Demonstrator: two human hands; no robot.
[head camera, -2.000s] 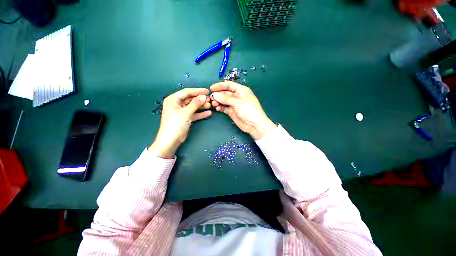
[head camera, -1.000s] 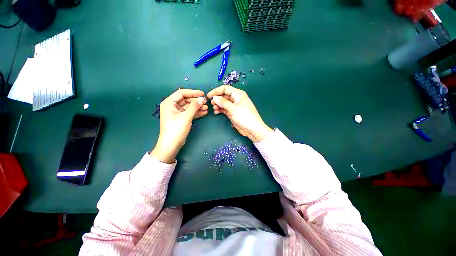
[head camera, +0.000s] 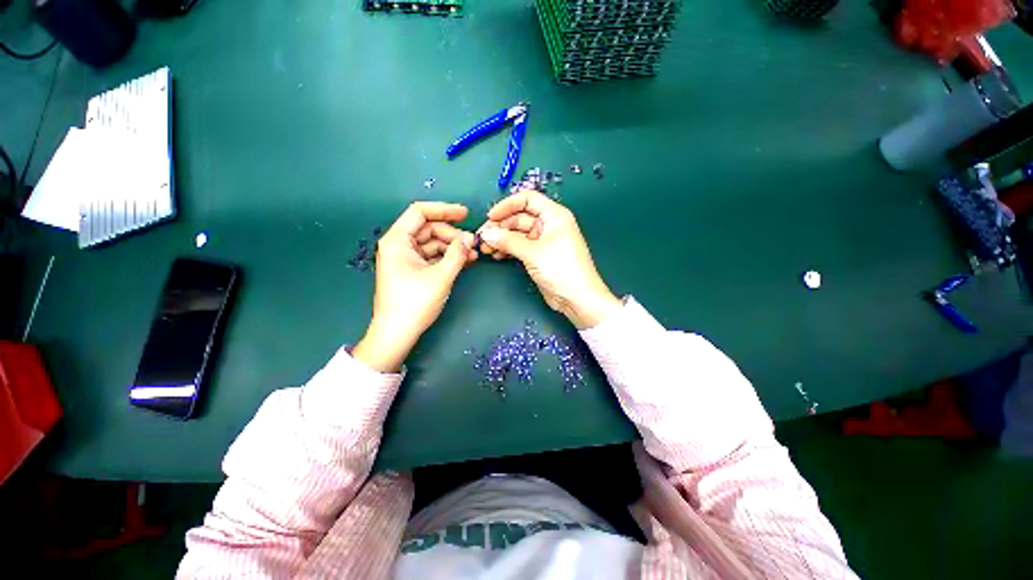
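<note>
My left hand and my right hand are bare and meet at the fingertips over the green mat. A tiny dark piece shows between the fingertips, pinched by my right thumb and index finger; the left thumb touches it or lies right beside it. Small shiny silver-purple parts lie loose nearer my body. Small black parts lie just left of my left hand. Chunkier mixed bright and dark pieces lie beyond my right hand, beside open blue-handled cutters.
A black phone and a white notepad lie left. A red bin is far left. Stacked green circuit boards stand at the back. A white round bit, another blue-handled tool and a grey cylinder are right.
My left index finger has lifted away from the right fingertips, and the left thumb now points at the held piece. The view has shifted slightly, showing more of the back.
</note>
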